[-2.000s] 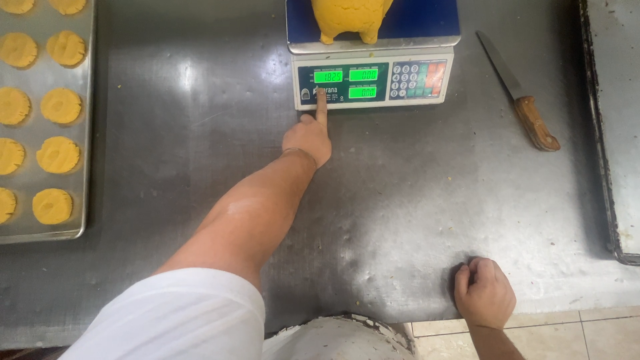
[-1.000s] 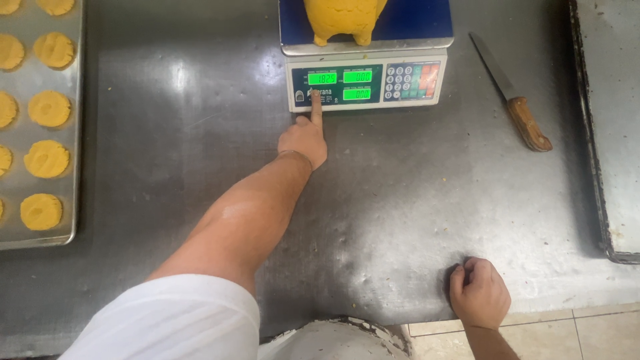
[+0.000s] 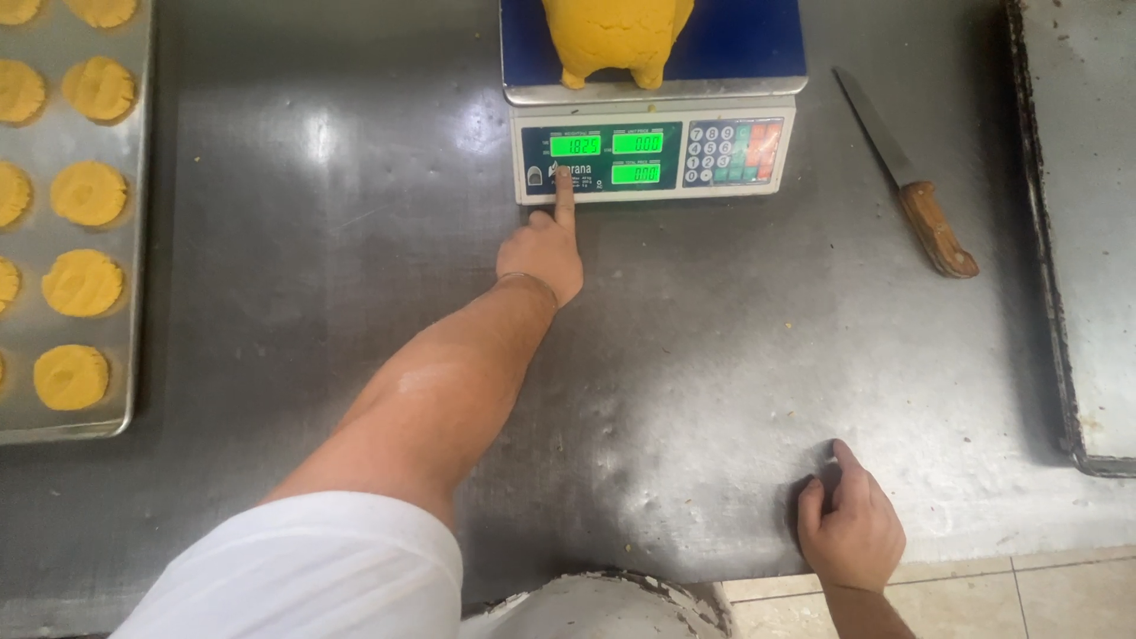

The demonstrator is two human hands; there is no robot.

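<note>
My left hand (image 3: 543,253) holds nothing and points its index finger at the front panel of a digital scale (image 3: 652,191), just below the lit weight display. On the scale's blue platform (image 3: 754,40) rests a large lump of yellow dough (image 3: 617,35), cut off by the top of the view. Near the table's front edge, my right hand (image 3: 852,524) is empty, its index finger extended and its thumb apart. A kitchen knife with a wooden handle (image 3: 936,231) lies to the right of the scale.
At the left, a metal baking tray (image 3: 131,355) bears several flattened yellow dough rounds (image 3: 84,282). A second, worn metal tray (image 3: 1100,266) lies along the right side. Both are on the metal table (image 3: 674,373). A chipped white rounded object (image 3: 595,612) sits at the bottom edge.
My right hand has uncurled, with its index finger and thumb now extended. My left hand keeps pointing at the scale's panel.
</note>
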